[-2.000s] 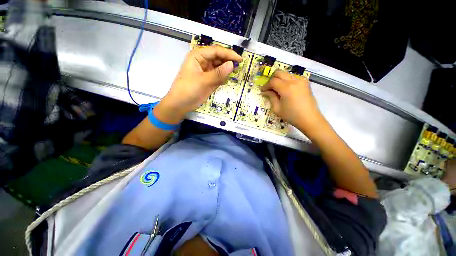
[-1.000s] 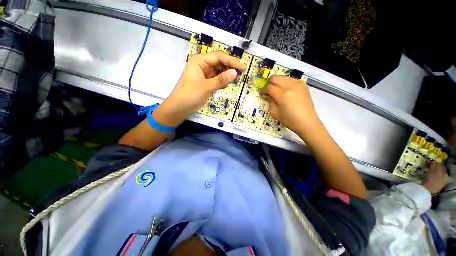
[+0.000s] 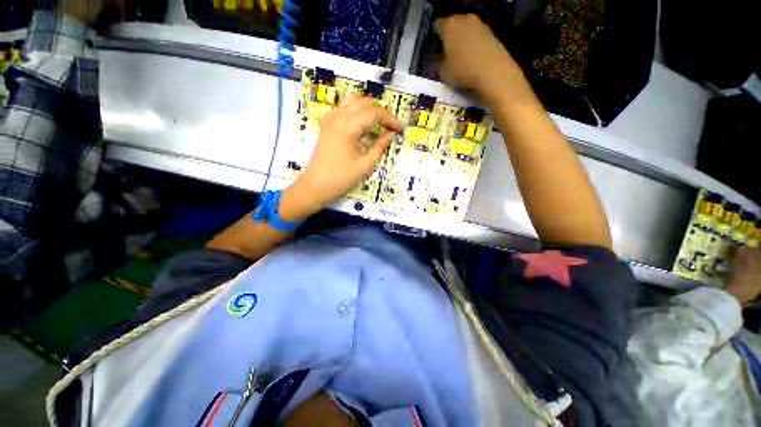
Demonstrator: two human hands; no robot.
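Observation:
A pale cream circuit board panel (image 3: pixel 425 179) lies on the conveyor rail in front of me, with yellow blocks (image 3: pixel 464 143) and black parts along its far side. My left hand (image 3: pixel 350 148), with a blue wrist strap (image 3: pixel 275 210), is over the left half of the panel, thumb and forefinger nearly together; whether a small part is between them cannot be made out. My right hand (image 3: pixel 471 52) is in the middle bin beyond the rail, knuckles up. Its fingertips and whatever they touch are hidden.
The silver conveyor rail (image 3: pixel 200 108) runs across the view. Behind it are bins with blue components (image 3: pixel 357 29), gold-brown components (image 3: pixel 572 42) and yellow ones. A blue coiled cord hangs at left. Another person's hand (image 3: pixel 743 273) is by a second board (image 3: pixel 709 238) at right; a plaid sleeve (image 3: pixel 54 117) is at left.
My right hand has left the panel and moved up and away into the middle bin, uncovering the panel's right part. My left hand stays over the panel. The view has shifted slightly.

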